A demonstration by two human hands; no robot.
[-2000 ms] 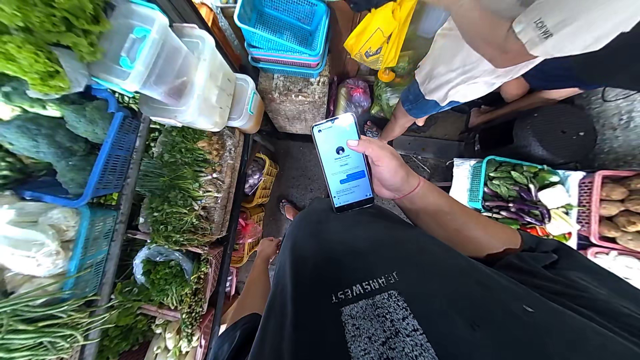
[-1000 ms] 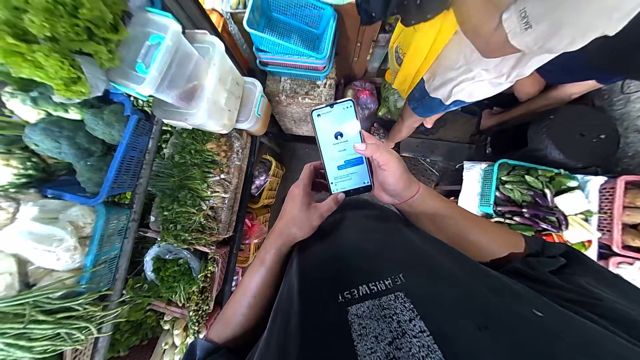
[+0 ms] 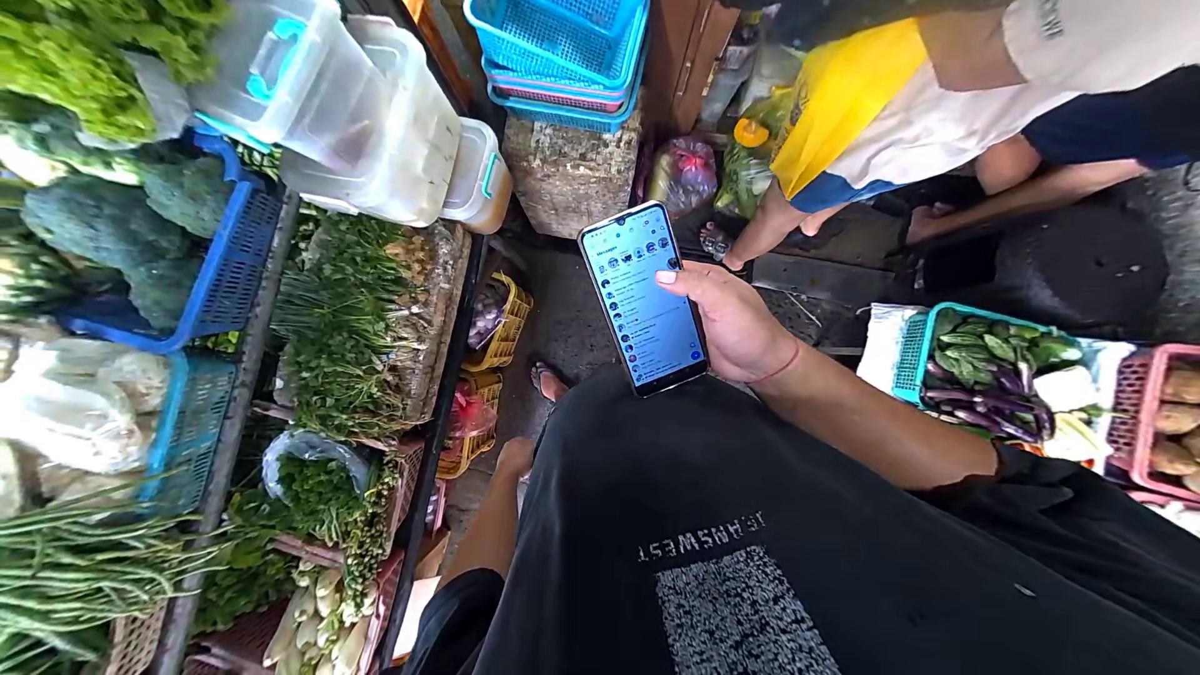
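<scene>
My right hand [image 3: 741, 319] holds a smartphone [image 3: 645, 309] upright in front of my black T-shirt [image 3: 712, 469]. Its thumb rests on the right part of the lit screen, which shows a list of messages. My left arm hangs down at my side; a bit of it shows at the lower middle, close to the yellow crates, and the left hand [image 3: 517, 457] shows only in part, partly hidden at the shirt's edge. Whether that hand holds anything cannot be seen.
Vegetable stalls on the left hold broccoli [image 3: 112, 234], herbs [image 3: 337, 319] and long beans [image 3: 84, 553]. Stacked blue baskets [image 3: 562, 103] stand ahead. A person with a yellow bag [image 3: 844, 103] is at the upper right, above a basket of eggplants [image 3: 1003, 375] and a pink crate [image 3: 1139, 422].
My left hand was at the phone's lower left edge one second ago and has dropped away to my side. The phone's screen has changed from a conversation to a list.
</scene>
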